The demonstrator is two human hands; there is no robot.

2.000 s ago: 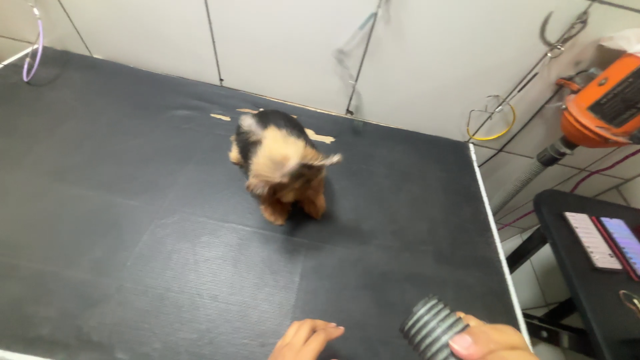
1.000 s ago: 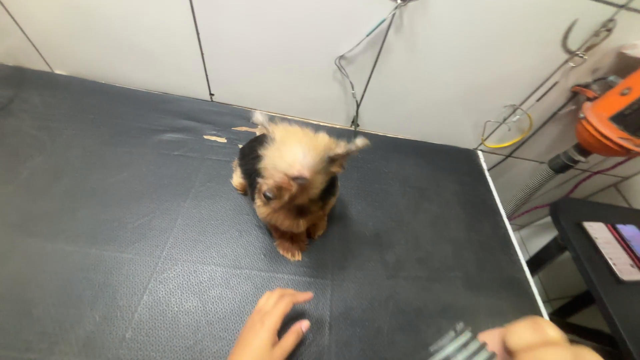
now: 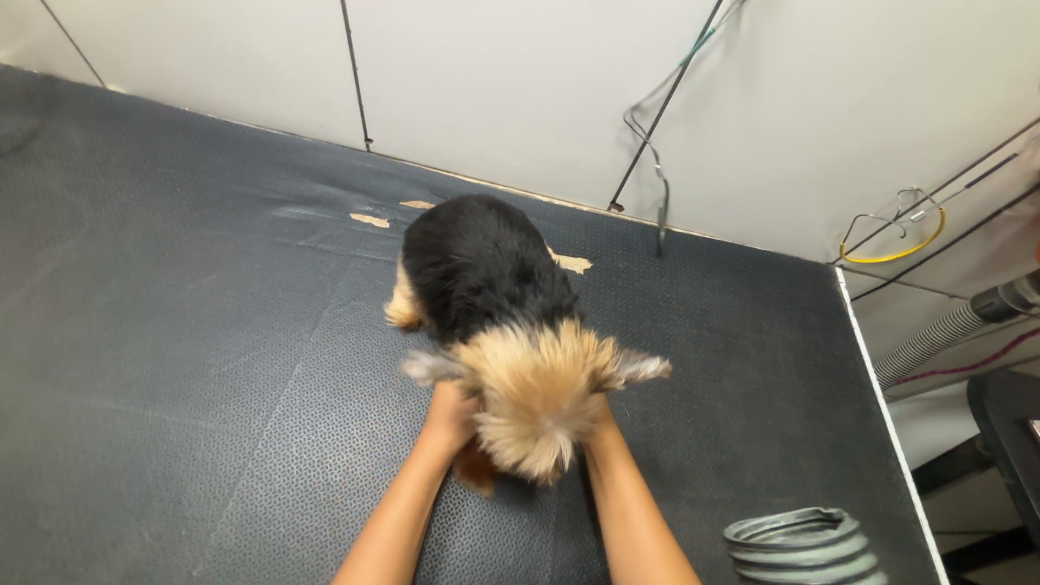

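A small black-and-tan dog [image 3: 496, 276] stands on the black textured table mat, its head lowered toward me and its ears out to the sides. My left hand [image 3: 455, 410] is against the left side of its head and neck, with the fingers hidden in the fur. On the other side, my right hand [image 3: 600, 418] is mostly covered by the head fur. Whether the fingers close around the dog is not visible. The open end of a grey ribbed hose [image 3: 800, 540] lies at the lower right, apart from both hands.
The black mat [image 3: 203, 341] has torn patches near the tiled wall. A thin cord [image 3: 650, 138] hangs on the wall, and a yellow-and-wire loop [image 3: 894, 244] hangs further right. Beyond the table's white edge [image 3: 890, 414] are another ribbed hose [image 3: 926, 345] and a dark stand [image 3: 1003, 422].
Both hands have moved to the dog's head and neck. My right hand has let go of the ribbed hose. The dog was sitting with its face up one second ago; its head is now lowered.
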